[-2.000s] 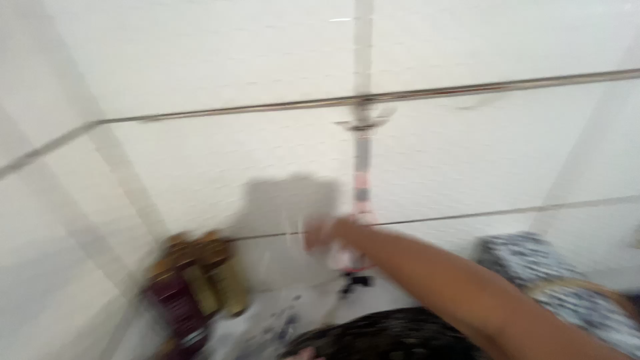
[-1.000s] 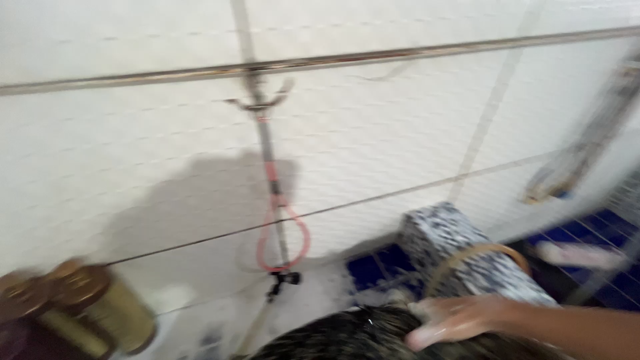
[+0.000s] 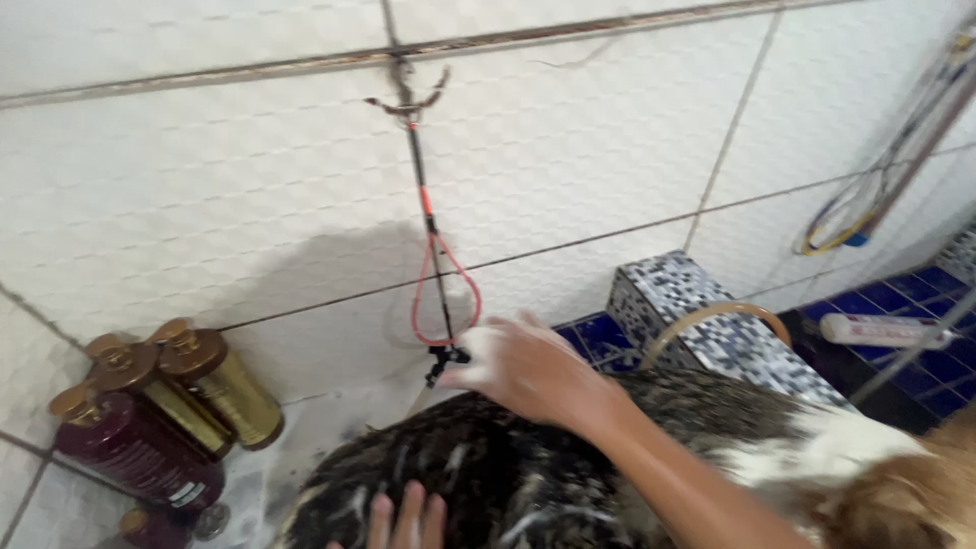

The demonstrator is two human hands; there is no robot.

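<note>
A wet dog with dark, white and brown fur (image 3: 625, 450) stands across the lower view, streaked with lather; its brown head is at the right edge. My right hand (image 3: 526, 366), blurred and covered in white foam, is just over its back, fingers apart, holding nothing. At the bottom edge, the spread fingers of my left hand (image 3: 404, 522) lie on the dark fur; the rest of that hand is out of frame. A red and black loop tether (image 3: 476, 293) hangs from a metal wall hook (image 3: 409, 107), its lower end behind my right hand.
Gold pump bottles (image 3: 232, 389) and a maroon bottle (image 3: 141, 450) stand in the left corner. Behind the dog are a mosaic-tiled ledge (image 3: 686, 293) with a beige hose (image 3: 724, 309) and a white tube (image 3: 877, 330) on blue tiles. Coiled cords (image 3: 827, 229) hang at right.
My right hand was stretched toward the tether on the wall, then lay on the dog's back, and is now raised a little over it. My left fingers have come into view. The view has shifted.
</note>
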